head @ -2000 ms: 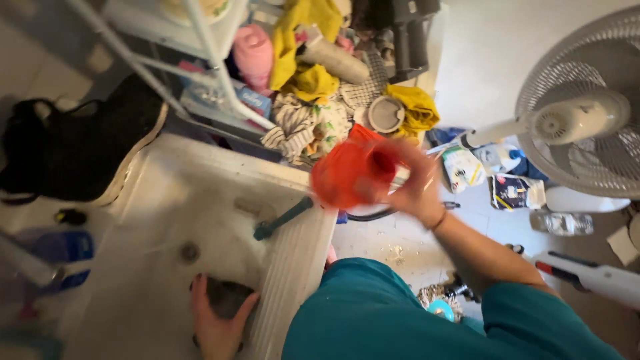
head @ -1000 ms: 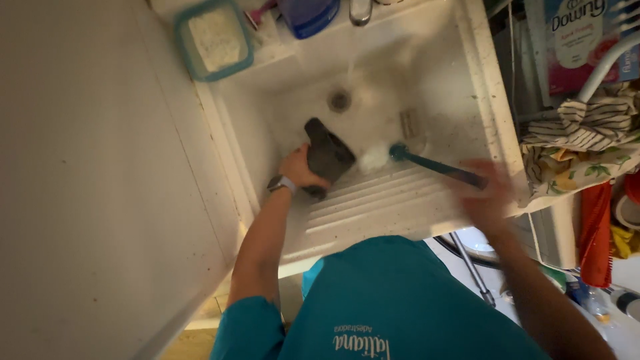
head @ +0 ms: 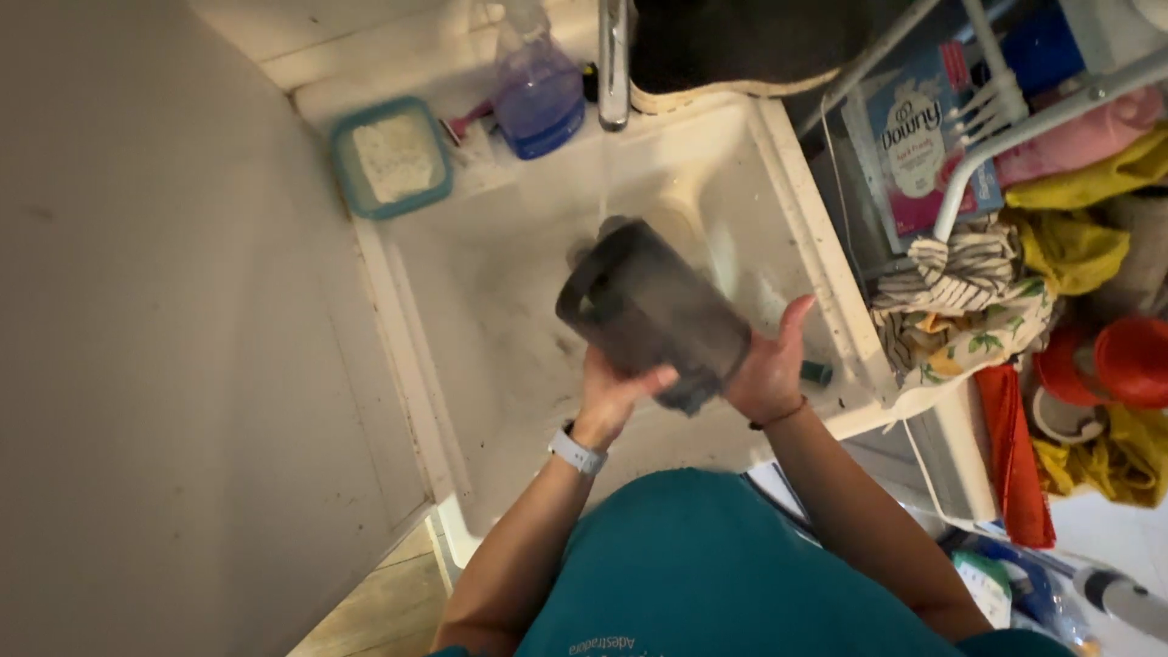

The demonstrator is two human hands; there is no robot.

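Note:
A dark translucent plastic canister (head: 657, 310) is tilted over the white utility sink (head: 511, 365), a little blurred. My left hand (head: 616, 392) grips its lower left side, thumb across the wall. At its lower right side rests my right hand (head: 766, 370), palm against the canister and thumb spread away. A thin stream of water falls from the metal faucet (head: 614, 91) just behind the canister. Partly hidden by my right hand, the green handle (head: 815, 372) of a tool lies in the sink.
On the sink's back ledge are a teal-rimmed tub of white contents (head: 392, 160), a pink razor (head: 470, 120) and a bottle of purple liquid (head: 538, 91). A dark-topped shoe sole (head: 748, 46) overhangs the back. Right of the sink stands a white metal rack (head: 1022, 137) with cloths.
The canister has been raised from the sink floor. My right hand has let go of the green-handled brush and moved left to the canister. The red container my right hand held earlier is at the right.

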